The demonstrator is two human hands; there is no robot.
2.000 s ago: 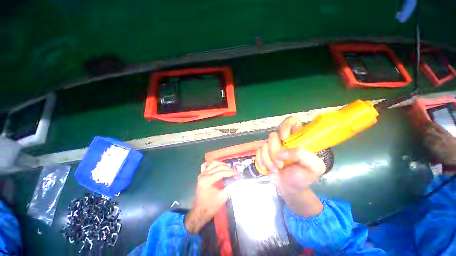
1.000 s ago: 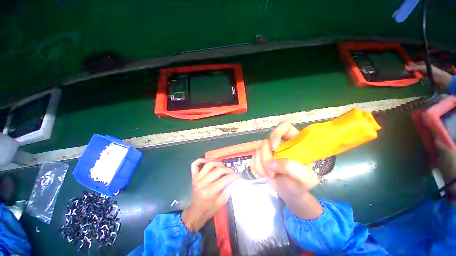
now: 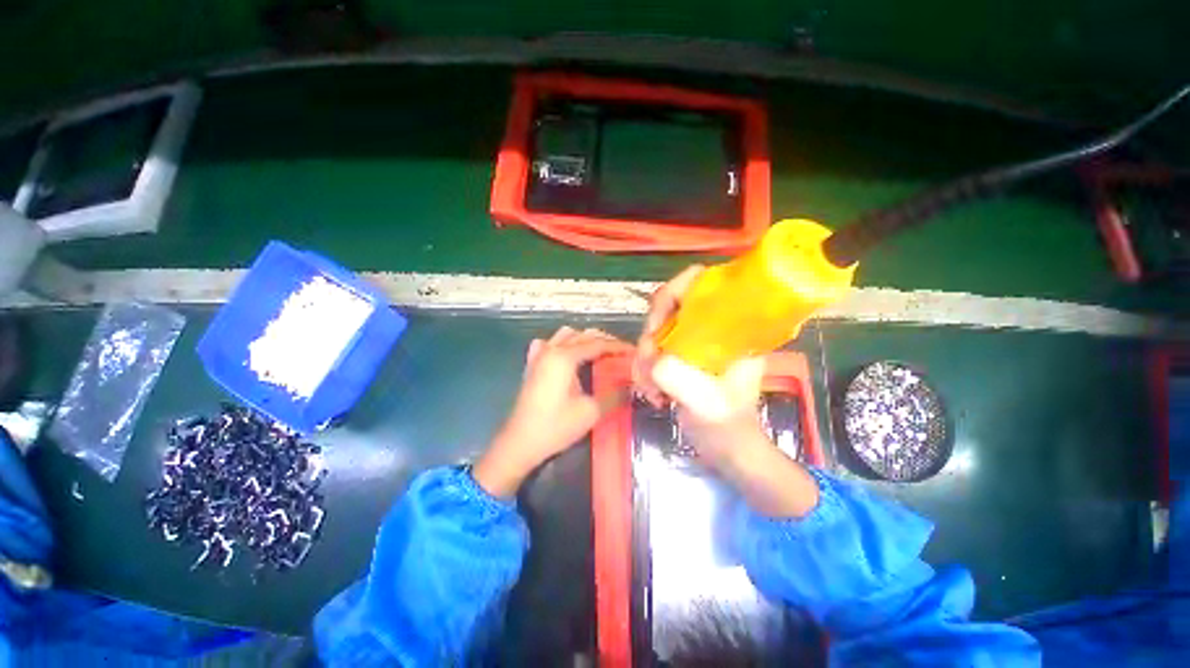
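Observation:
A tablet assembly (image 3: pixel 698 561) with a large, glaring silver area lies in a red foam tray (image 3: pixel 611 522) in front of me. My right hand (image 3: pixel 705 392) grips the yellow electric screwdriver (image 3: pixel 757 298), which is tilted, its cord running off to the upper right. The driver's tip is hidden by my hand, over the tablet's far left corner. My left hand (image 3: pixel 555 398) is at the tray's far left corner with its fingers bent. Whether it holds a small part cannot be seen.
A round screw dish (image 3: pixel 895 420) is right of the tray. On the left are a blue bin (image 3: pixel 235 342) of white parts, a dark pile of small parts (image 3: pixel 238 489) and a clear bag (image 3: pixel 118 385). Trayed tablets lie beyond the pale rail (image 3: pixel 496 295). Blue sleeves show at the left edge.
The view has shifted, and the screw dish is now uncovered. The screwdriver is more upright and nearer the tray's far left corner. The belt tablet appears further right. The other person's hands at right are gone.

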